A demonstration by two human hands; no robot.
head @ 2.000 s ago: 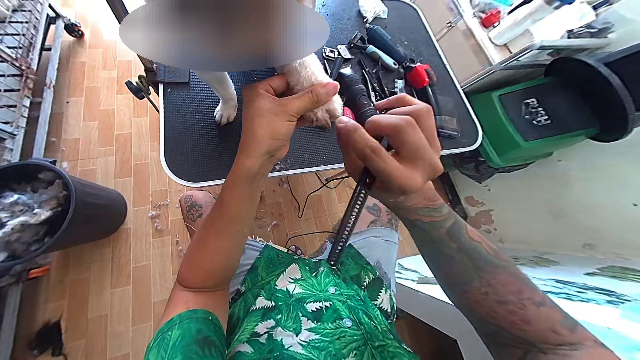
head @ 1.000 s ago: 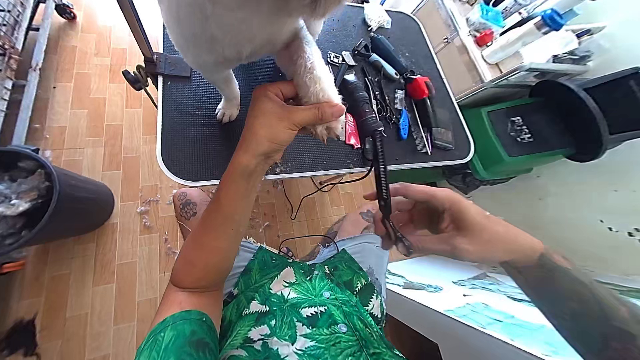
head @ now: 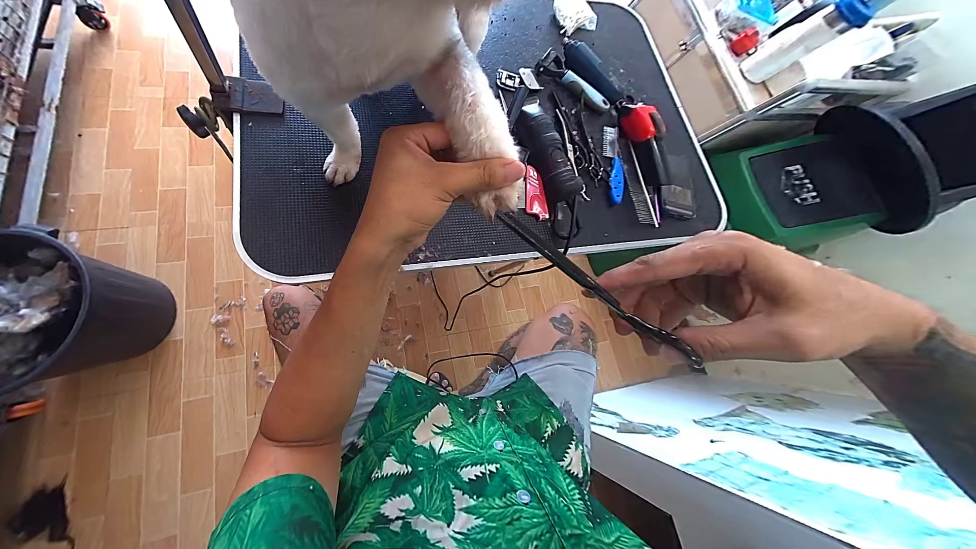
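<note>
My left hand (head: 427, 179) grips the lower front leg of a white dog (head: 476, 122), thumb across it just above the paw. The dog's other front paw (head: 341, 166) rests on the black grooming table (head: 305, 236). My right hand (head: 717, 297), at the right beyond the table's near edge, holds a slender, dark, glossy tool (head: 568, 267) by its lower end. Its upper end reaches the underside of the held paw; whether they touch is unclear, as is the tool's exact kind. A black corded clipper (head: 545, 145) lies just right of the leg.
Scissors (head: 587, 152), a blue-handled comb (head: 616, 179), a metal comb (head: 642, 187) and a red-and-black tool (head: 644, 126) lie on the table. A table arm clamp (head: 255, 97) is at the left edge. Bins stand at left (head: 126, 313) and right (head: 801, 187).
My right hand has moved away from the paw, down and to the right, with the dark tool, whose lower end now points right. My left hand keeps its hold on the leg.
</note>
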